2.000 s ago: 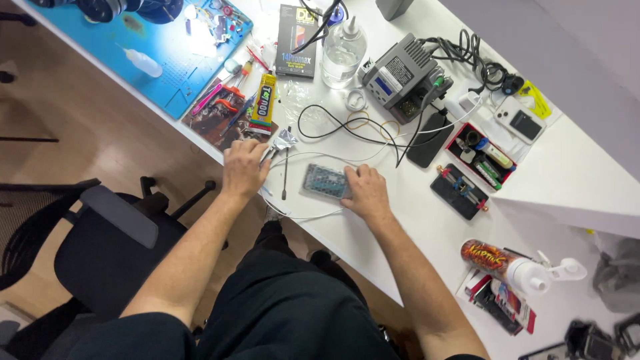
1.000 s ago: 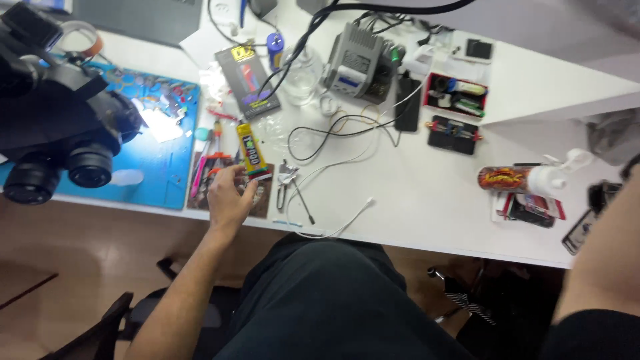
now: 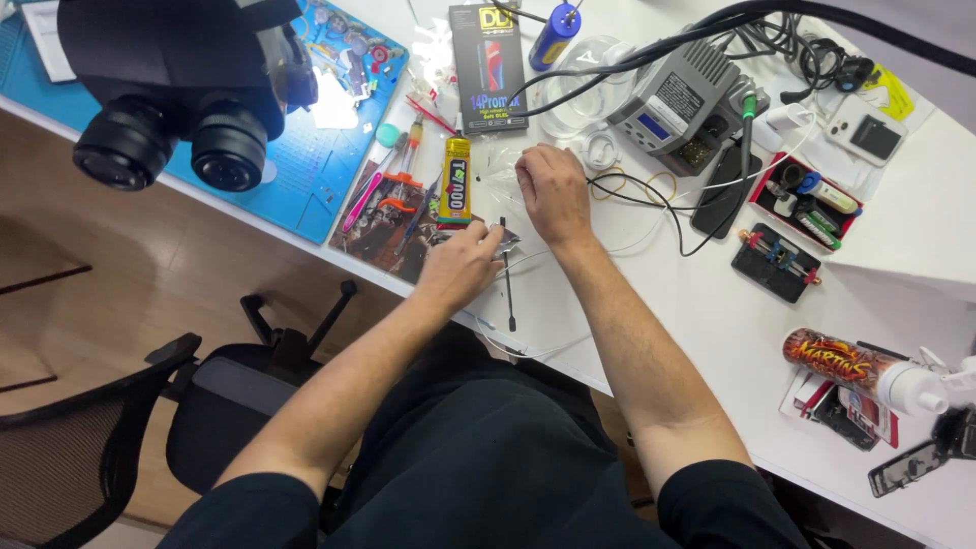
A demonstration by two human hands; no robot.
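Observation:
My left hand rests palm down near the table's front edge, just below a yellow T-7000 glue tube. Its fingertips are by a small silvery piece; whether they grip it is not clear. Beside it lies a thin black double-ended tool. My right hand is on clear plastic film, fingers bent, their tips partly hidden, so I cannot tell if it holds the film. Left of the tube are an orange-fitted syringe, a pink-handled tool and tweezers.
A microscope overhangs a blue repair mat. A black phone-screen box, a soldering station, loose cables, a black phone, a red box of small bottles, a board holder and a printed bottle stand around.
The right hand, on a small clear case two seconds ago and out at the side one second ago, is now on the plastic film. The case is no longer seen. The view has shifted.

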